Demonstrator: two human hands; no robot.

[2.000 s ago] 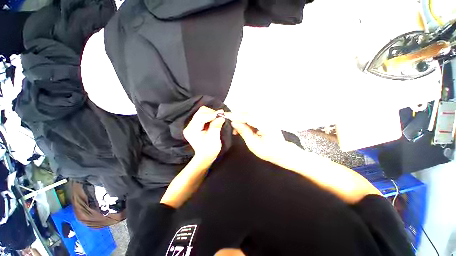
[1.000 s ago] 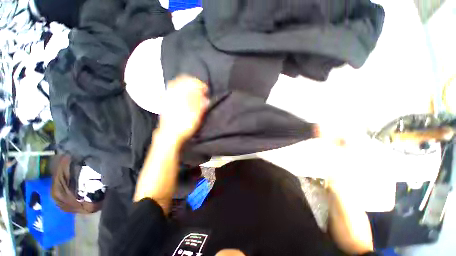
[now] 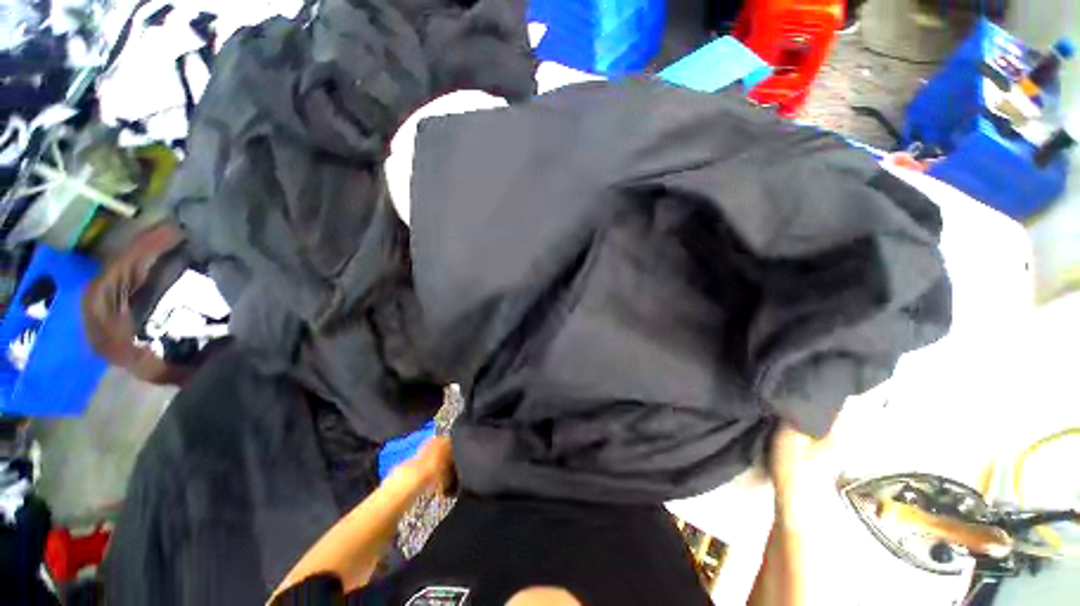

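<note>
A large dark grey garment (image 3: 592,320) lies bunched and partly opened over the white padded board (image 3: 995,255). My left hand (image 3: 436,464) is at the garment's near left corner, its fingers mostly hidden by the cloth. My right hand (image 3: 796,450) grips the near right edge of the garment, fingers partly under the cloth. The near edge hangs between both hands in front of my body. The steam iron (image 3: 924,521) rests on the right end of the board, to the right of my right hand.
A heap of dark cloth (image 3: 302,201) lies left of the board. A brown sack (image 3: 119,302) and blue crate (image 3: 53,337) are further left. Beyond the board are a light blue flat piece (image 3: 715,64), a red plastic object (image 3: 796,47) and blue crates (image 3: 989,148).
My hands have gone from close work together to holding the garment wide apart. The cloth has been spread and turned over the board. The view has shifted, showing more of the far side.
</note>
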